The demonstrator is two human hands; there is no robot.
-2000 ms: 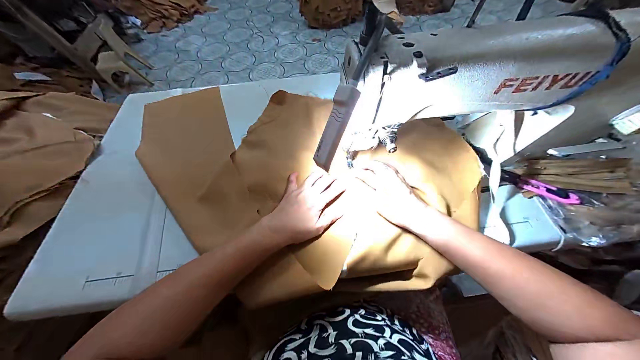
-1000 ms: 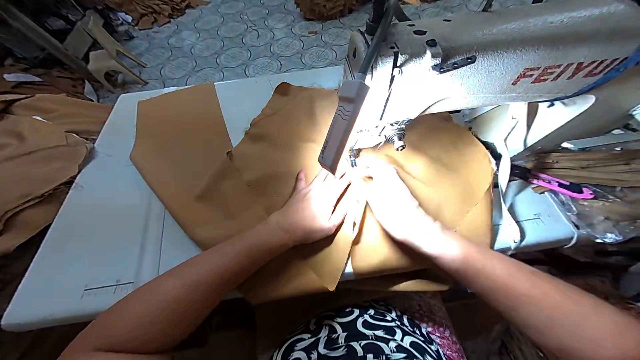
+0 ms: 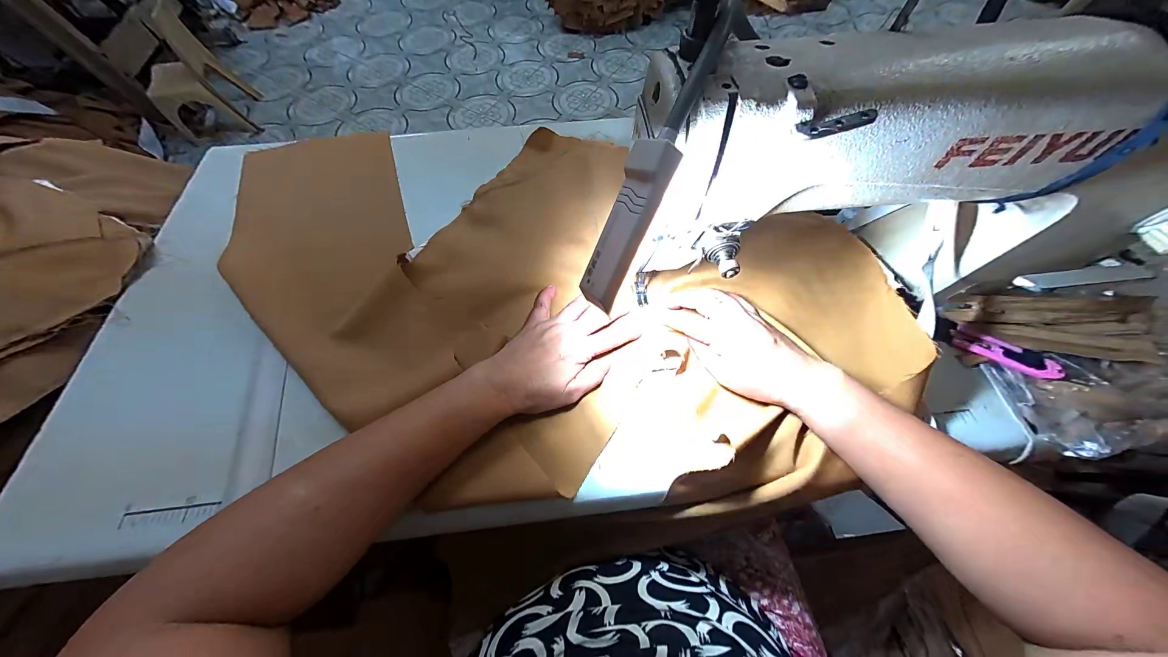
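Observation:
A tan fabric piece point(image 3: 511, 246) lies spread over the white sewing table point(image 3: 182, 401) and under the head of an industrial sewing machine point(image 3: 876, 119). My left hand point(image 3: 566, 356) rests flat on it, fingers spread, just left of the needle area. On the other side, my right hand point(image 3: 739, 347) presses on bunched fabric below the presser foot point(image 3: 641, 287), its fingers bent and partly lost in glare. A lamp point(image 3: 631, 219) hangs over the left fingertips and lights the cloth brightly. Whether the right fingers pinch the cloth cannot be seen.
Stacked brown fabric point(image 3: 64, 246) lies beyond the table's left edge. To the right are a pink-handled tool point(image 3: 1008, 354), a bundle of brown strips point(image 3: 1068, 324) and clear plastic bags point(image 3: 1086, 411). A beige plastic chair point(image 3: 187, 82) stands on the tiled floor behind.
The fabric in front of my right hand has shifted and folded, showing a lit patch of table between its edges. My right hand's fingers have spread a little from the needle area.

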